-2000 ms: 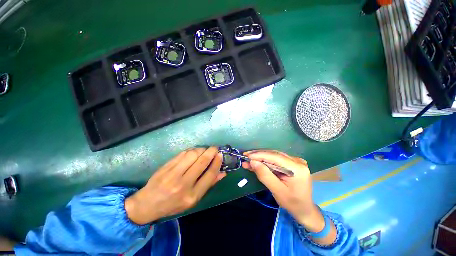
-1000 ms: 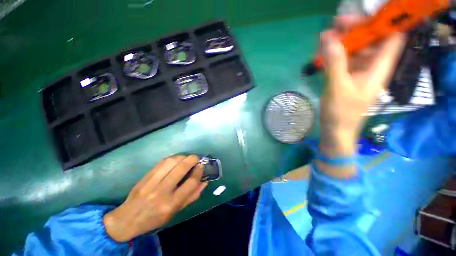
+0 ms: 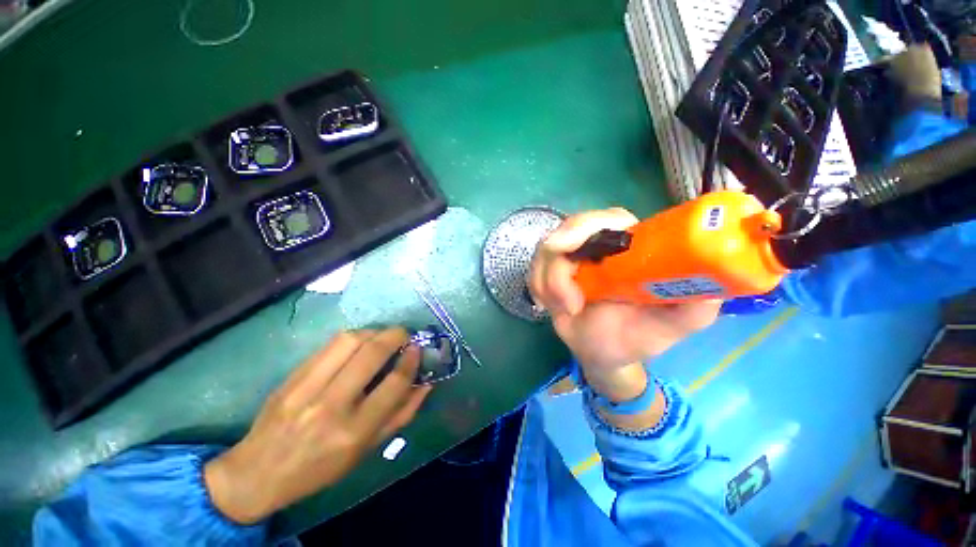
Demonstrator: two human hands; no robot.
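Note:
My left hand [image 3: 332, 417] holds a watch case [image 3: 437, 357] by its left side on the green bench; the case's open face is up. My right hand [image 3: 615, 310] grips an orange electric screwdriver [image 3: 685, 251] over the right edge of the round screw dish [image 3: 512, 260]. The screwdriver's tip is hidden behind the hand. Tweezers [image 3: 450, 318] lie on the bench between the case and the dish. A small white piece [image 3: 394, 448] lies below the case.
The black foam tray [image 3: 219, 283] at the left holds several watch cases. A second black tray [image 3: 701, 107] rests on a pale stack [image 3: 655, 96] at upper right. The screwdriver's cable and spring [image 3: 888, 198] run off right. Another person's sleeve [image 3: 888, 272] shows beyond.
My right hand has left the case, let go of the tweezers and taken hold of the screwdriver, then brought it left and down to the dish. The view has shifted right.

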